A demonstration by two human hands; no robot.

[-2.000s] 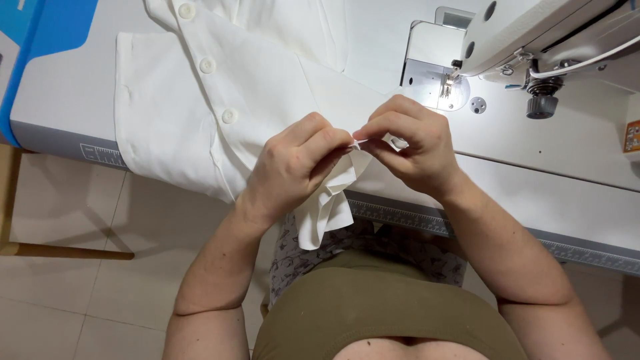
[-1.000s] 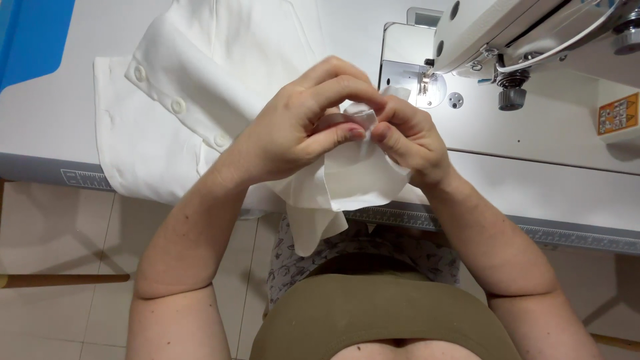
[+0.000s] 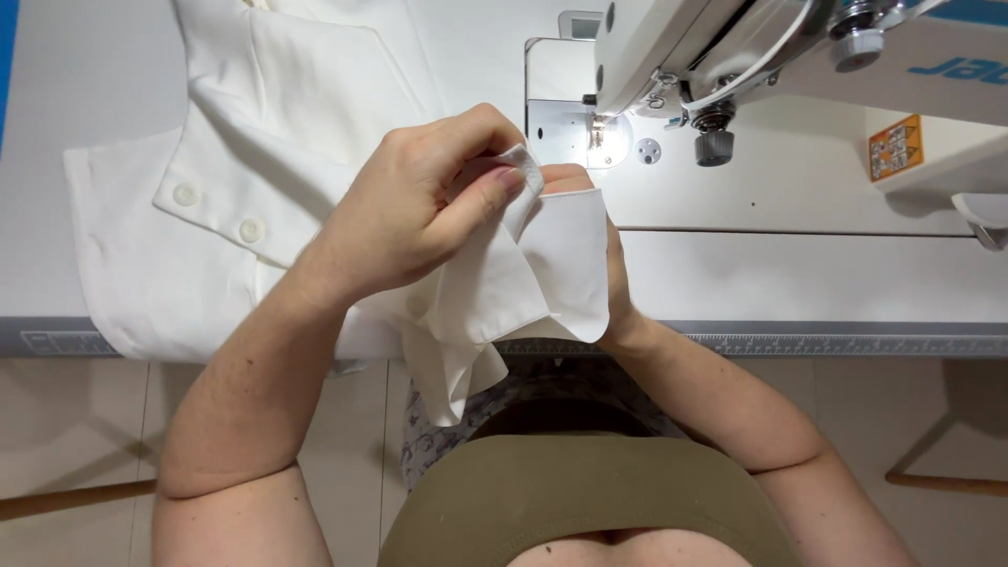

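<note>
A white garment [image 3: 307, 87] with buttons lies across the left of the sewing table, and part of it rises to my hands. My left hand [image 3: 425, 189] pinches a folded edge of the white fabric [image 3: 496, 283] between thumb and fingers. Behind a squared fabric flap [image 3: 571, 252] is my right hand [image 3: 618, 268], mostly hidden; only some fingertips and its outer side show, so its grip cannot be seen. Loose fabric ends hang over the table's front edge. Two round buttons [image 3: 250, 230] show left of my left forearm.
The sewing machine head [image 3: 669, 55] stands at the upper right, with its presser foot [image 3: 598, 134] over the metal needle plate just beyond my hands. A tension knob [image 3: 714, 146] juts out nearby. An orange label [image 3: 895, 148] is farther right. A ruler strip [image 3: 772, 344] runs along the front edge.
Both hands were close together, pinching the fabric; now my right hand is behind a spread flap and my left hand holds a folded edge. The view has shifted nearer the machine.
</note>
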